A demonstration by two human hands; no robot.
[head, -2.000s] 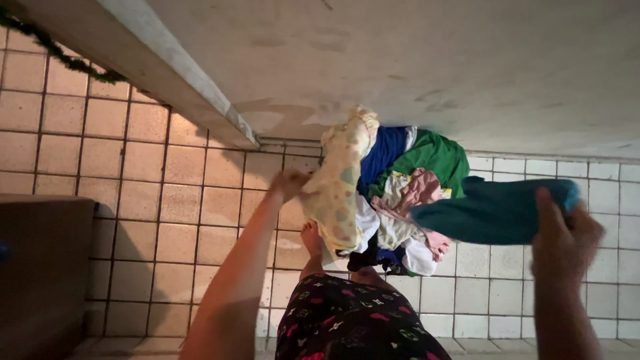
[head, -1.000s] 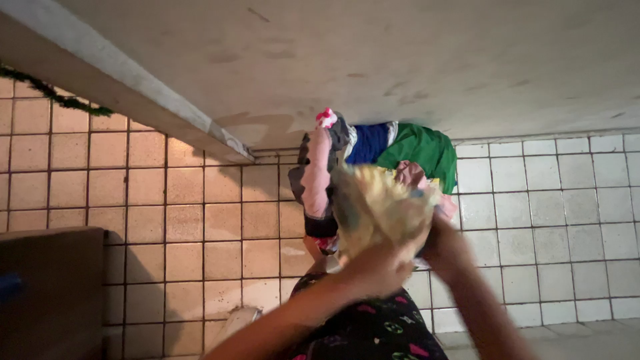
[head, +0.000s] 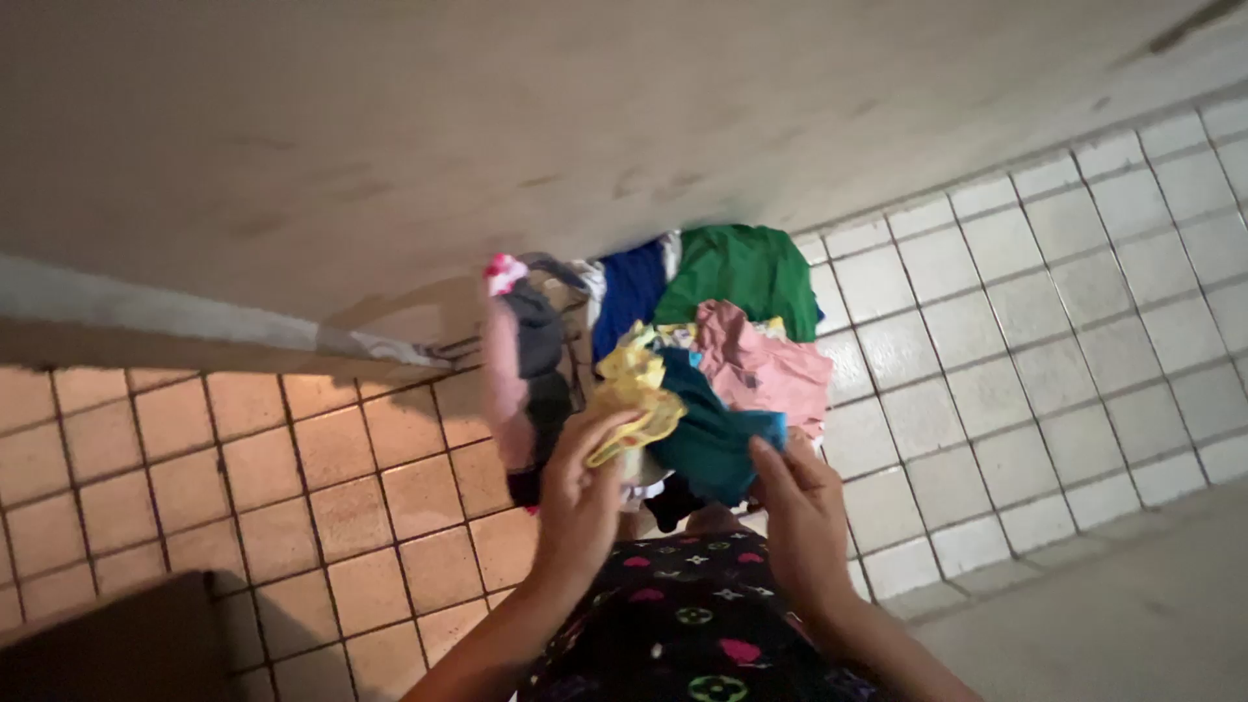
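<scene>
Bunched in my left hand (head: 585, 478) is a yellow patterned cloth (head: 639, 395). My right hand (head: 801, 497) pinches the edge of a teal cloth (head: 707, 429), which hangs beside and partly behind the yellow one. Both hands are above a heap of clothes on the floor. In the heap lie a green cloth (head: 746, 278), a blue cloth (head: 629, 292) with white edges and a pink garment (head: 765, 375). A dark grey and pink garment (head: 536, 341) lies at the heap's left side. Black and white pieces show under the held cloths.
A stained wall (head: 390, 146) rises right behind the heap. A wall edge or post (head: 224, 331) juts in from the left. The floor is square tile (head: 351, 517). A dark brown box-like object (head: 117, 643) stands at the lower left. My patterned black garment (head: 692, 624) fills the bottom middle.
The yellow cloth has moved from both hands, bunched together, into my left hand alone. My hands have parted, and the teal cloth now shows in my right. The view has tilted and come closer.
</scene>
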